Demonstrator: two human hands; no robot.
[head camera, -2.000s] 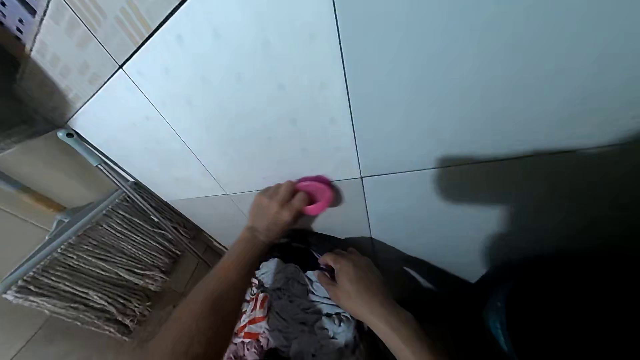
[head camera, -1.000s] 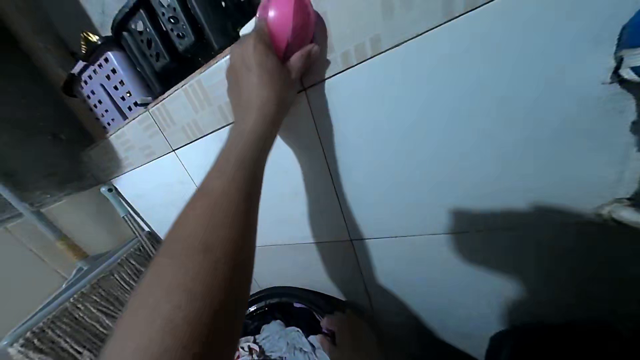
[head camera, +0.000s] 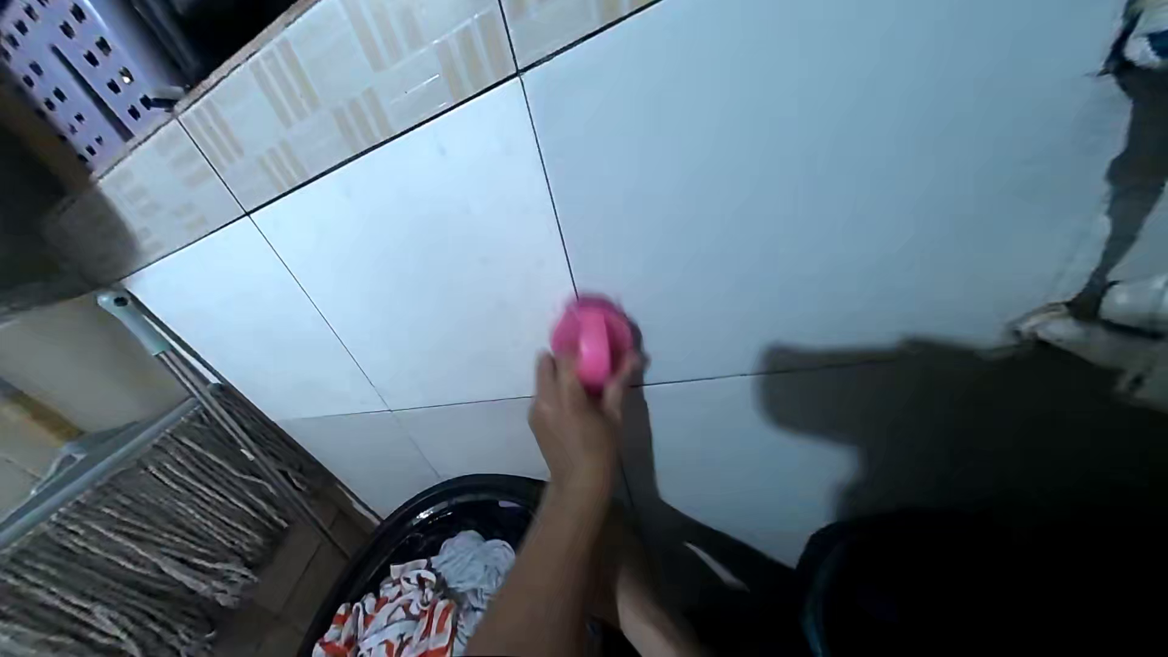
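My left hand (head camera: 579, 415) is closed around the handle of a pink scrubbing brush (head camera: 593, 342), which is pressed to or very near the pale wall tiles (head camera: 420, 292) beside a joint. The brush is slightly blurred. Below it, a black tub (head camera: 438, 488) holds wet-looking cloth: a white and orange patterned piece (head camera: 397, 616) and a light grey piece (head camera: 474, 566). Only the wrist area of my right hand (head camera: 643, 602) shows beneath the left forearm at the tub's right side; its fingers are hidden.
At the left a string mop (head camera: 137, 538) and a pole with a pale blue grip (head camera: 137, 319) lean near the wall. A purple perforated basket (head camera: 82, 73) stands on the ledge at upper left. A dark round container (head camera: 821, 584) is at lower right, with pipework (head camera: 1136, 306) at far right.
One second ago my left hand held the brush up near the patterned tile border; now it is lower on the plain tiles. My right hand has stayed low by the tub.
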